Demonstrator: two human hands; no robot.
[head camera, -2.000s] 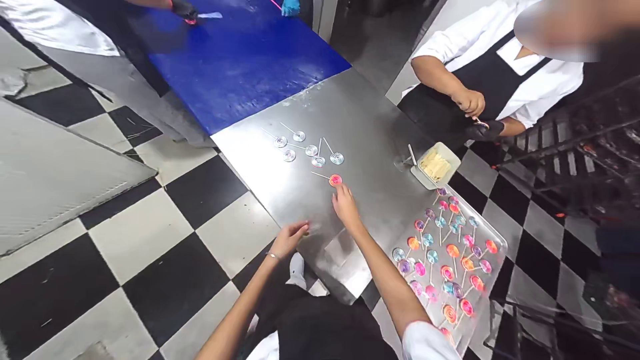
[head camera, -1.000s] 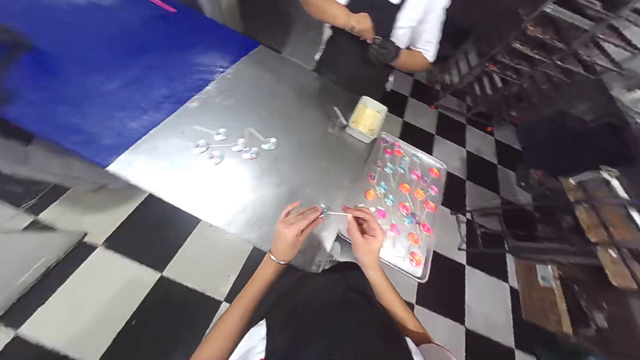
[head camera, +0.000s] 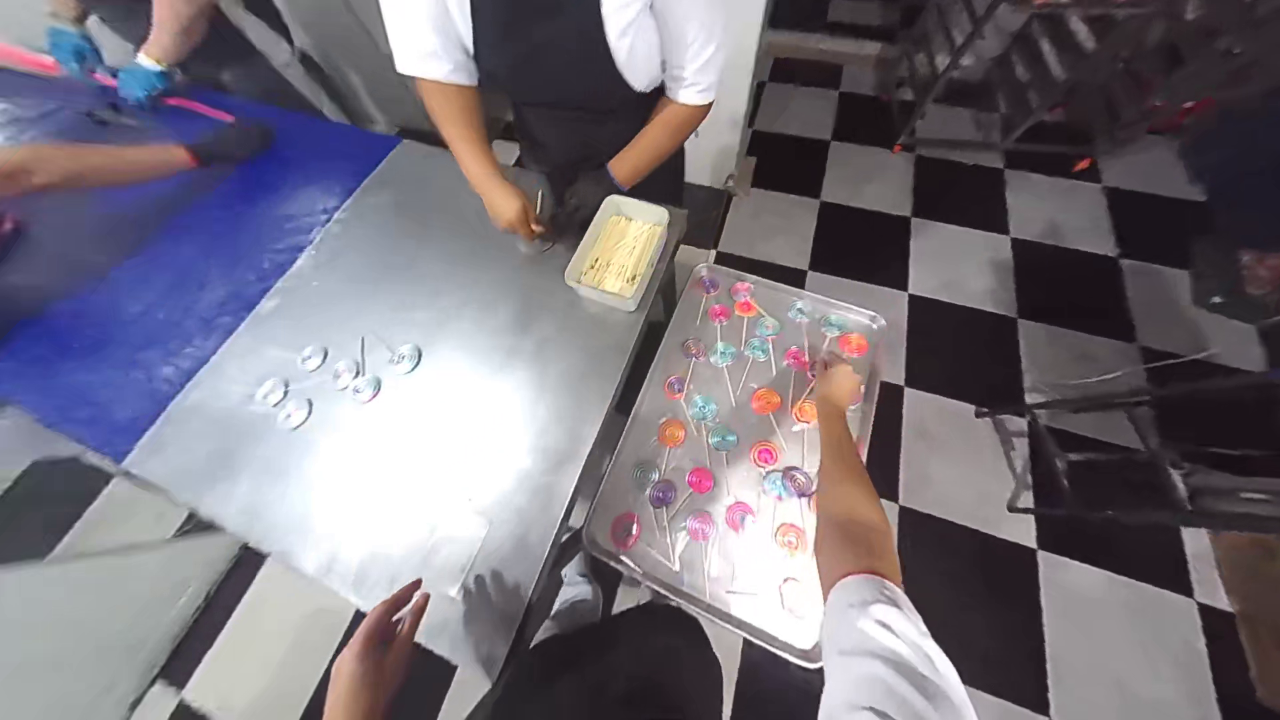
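My right hand (head camera: 838, 385) reaches over the upper right part of a metal sheet tray (head camera: 875, 322), its fingertips down among the lollipops; whether they grip one is hidden. Spiral lollipops on sticks, in orange, pink, teal and purple, lie across the tray, such as an orange one (head camera: 766, 401) and a teal one (head camera: 703, 408). My left hand (head camera: 378, 650) is at the near edge of the steel table (head camera: 400, 240), fingers apart, holding nothing. Several pale spiral lollipops (head camera: 366, 388) lie at the table's left.
A plastic container of sticks (head camera: 617, 252) sits at the table's right edge. Across the table a person in a black apron (head camera: 545, 50) works with both hands near it. A blue mat (head camera: 200, 250) lies at left, where other people's gloved hands handle a pink strip. A metal rack stands upper right.
My hands were together holding a lollipop stick one second ago; now they are apart, the right one over the tray and the left one empty. The view has shifted.
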